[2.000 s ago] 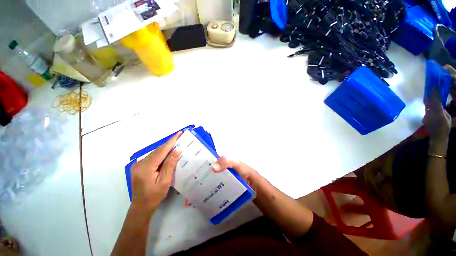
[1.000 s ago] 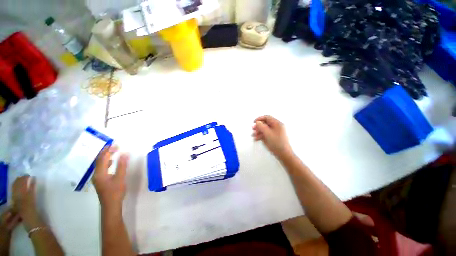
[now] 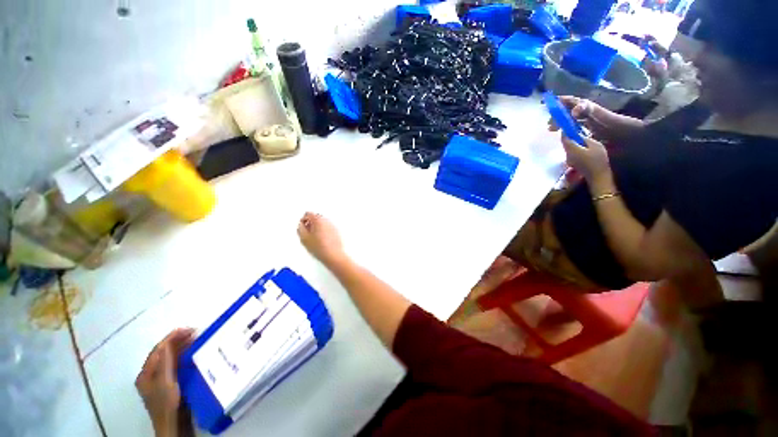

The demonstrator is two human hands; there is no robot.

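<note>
A pile of flat retail boxes (image 3: 260, 341), white with blue flaps and a printed black cable, lies on the white table in front of me. My left hand (image 3: 164, 375) is at the pile's left end, fingers bent beside the blue flaps; whether it grips the pile is not clear. My right hand (image 3: 318, 236) is above the table beyond the pile, fingers curled, with no object visible in it. A block of blue trays (image 3: 476, 171) stands farther right on the table.
A black cable heap (image 3: 418, 81) lies at the back. A yellow container (image 3: 175, 183) and printed sheets (image 3: 136, 147) are at back left. Rubber bands (image 3: 56, 305) lie near the table seam. A neighbour (image 3: 674, 183) holds a blue tray (image 3: 563, 118). A red stool (image 3: 567, 311) is at right.
The view has swung right. My left hand has left the single box at the left and is now beside the pile. My right hand stays beyond the pile, fingers curled.
</note>
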